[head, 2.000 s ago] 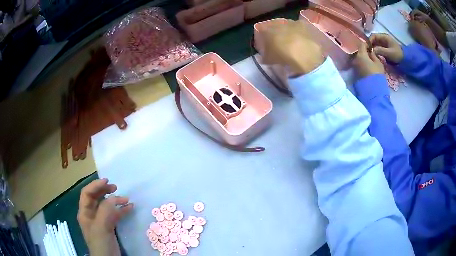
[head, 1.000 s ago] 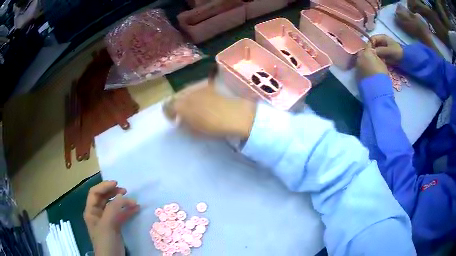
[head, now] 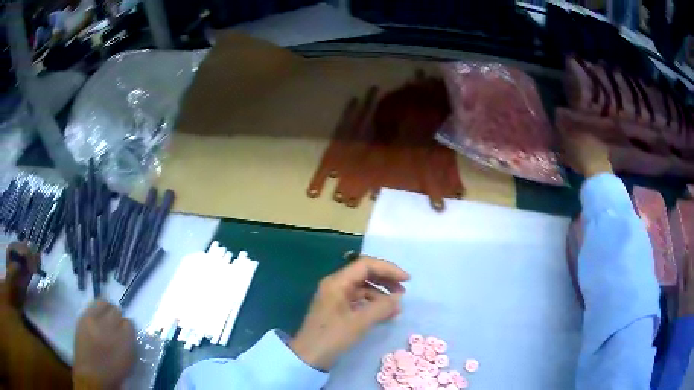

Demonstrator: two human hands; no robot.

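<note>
My left hand (head: 354,305) is above the left part of the white sheet (head: 487,251), fingers curled with a gap to the thumb, nothing visible in it. Pink buttons (head: 418,366) lie in a loose pile on the sheet to its right, one slightly apart. My right hand (head: 587,152) is at the far right against a pink box (head: 639,148) in the back row; its fingers are unclear, so its grip cannot be told. Brown straps (head: 411,171) lie fanned beyond the sheet, holed ends towards me.
A bag of pink buttons (head: 502,114) lies right of the straps on brown paper (head: 243,183). White tubes (head: 205,293), black tubes (head: 114,228) and a clear bag (head: 122,114) are left. A neighbour's hands (head: 103,343) are lower left. More pink boxes (head: 656,228) stand right.
The view has turned left, showing the tubes and the neighbour's hands. My right hand has gone from above the sheet to the back row of boxes. My left hand stays beside the button pile.
</note>
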